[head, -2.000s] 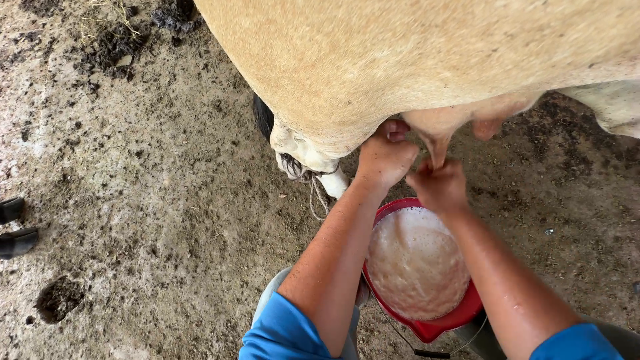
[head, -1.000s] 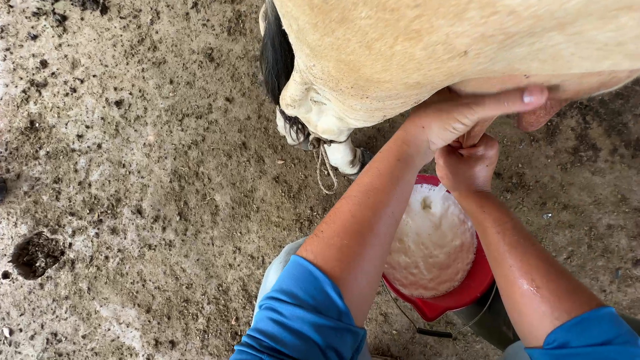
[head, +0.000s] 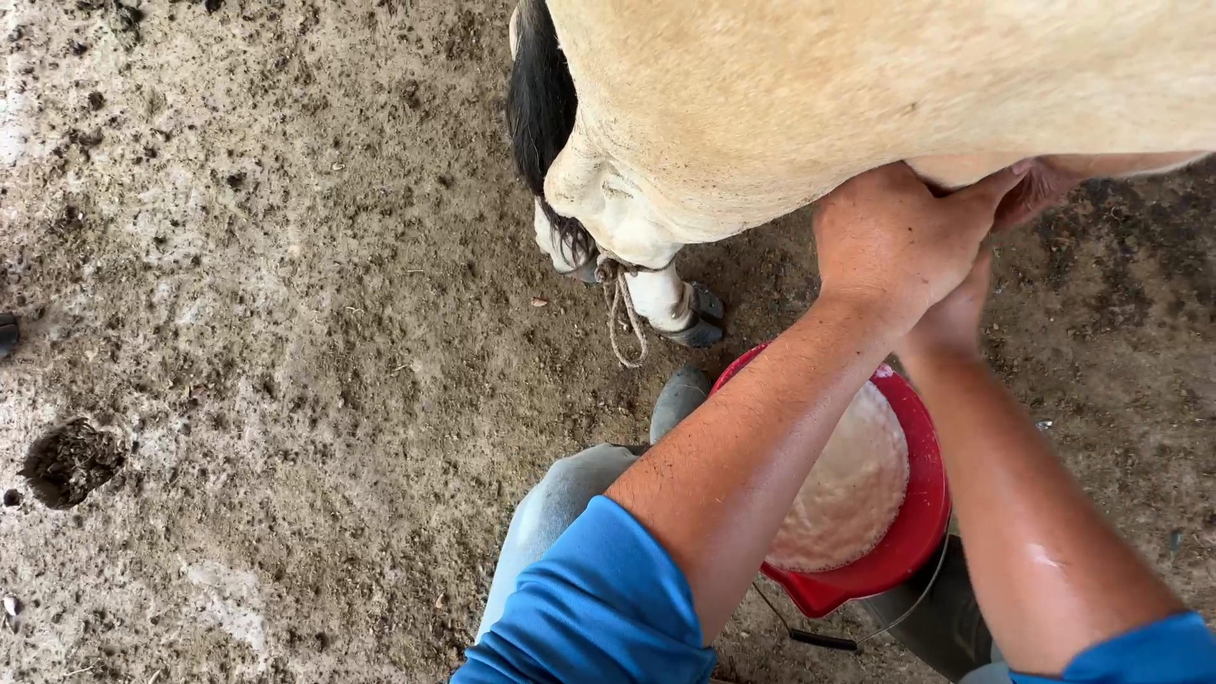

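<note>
A light tan cow point(head: 807, 95) stands across the top right, its pinkish udder point(head: 969, 169) low on the belly and a wrinkled teat point(head: 1035, 195) at the right. Against the udder is my left hand point(head: 898, 242), its thumb stretched toward that teat and its other fingers hidden. Partly behind it, just below, my right hand point(head: 955, 309) is raised toward the udder; its fingers and any grip are out of sight. Below both hands, between my legs, a red bucket point(head: 920, 513) holds frothy, pale pinkish-white milk point(head: 845, 484). My left forearm covers part of it.
A rope point(head: 622, 313) is tied round the cow's hind legs, near a hoof point(head: 701, 318). The dark tail point(head: 541, 104) hangs behind. The bucket's wire handle with a black grip point(head: 823, 640) hangs at its front. A hole point(head: 72, 463) lies in the dirty floor at left.
My hands have come closer together under the udder, the left now overlapping the right. One second ago, fingers of my left hand stretched to the right. The view has shifted.
</note>
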